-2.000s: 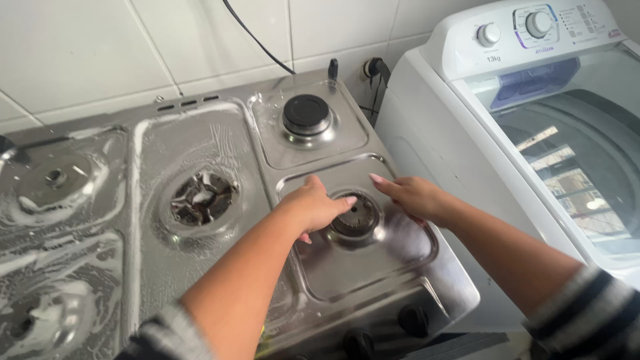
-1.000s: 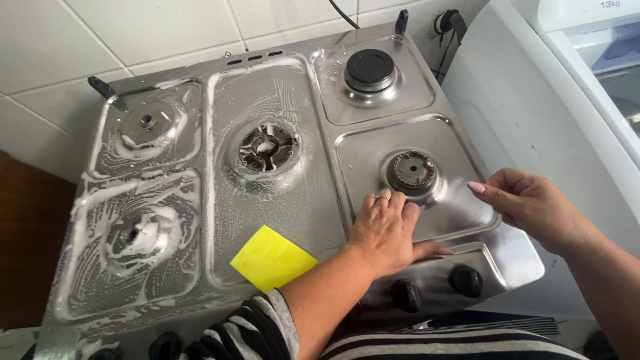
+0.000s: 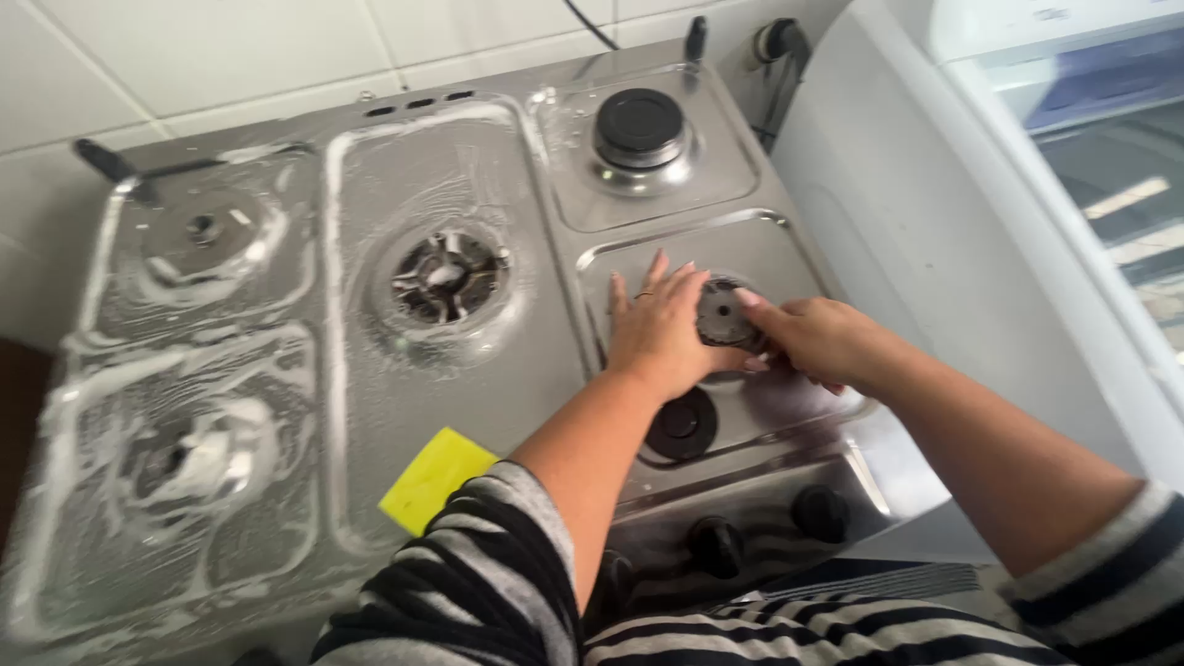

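Note:
Both hands are at the front right burner of a stainless steel gas cooktop [image 3: 444, 398]. My left hand [image 3: 661, 324] has its fingers spread, with thumb and fingertips against the side of the metal burner head [image 3: 723, 313]. My right hand [image 3: 814, 342] pinches the right edge of that burner head, thumb on top. A black burner cap [image 3: 682, 424] lies on the steel just in front, partly behind my left forearm. The back right burner [image 3: 640, 129] wears its black cap. White foam covers much of the left burner areas and rings the open centre burner [image 3: 450, 277].
A yellow cloth [image 3: 435, 479] lies on the front middle of the cooktop. Black knobs [image 3: 715, 546] line the front panel. A white washing machine [image 3: 888, 185] stands close on the right. Black hinge posts [image 3: 696, 42] and a tiled wall [image 3: 250, 55] are behind.
Both hands have come together at the front right burner head; my right hand was off it, to the right, one second ago. A black cap now shows on the steel in front of it.

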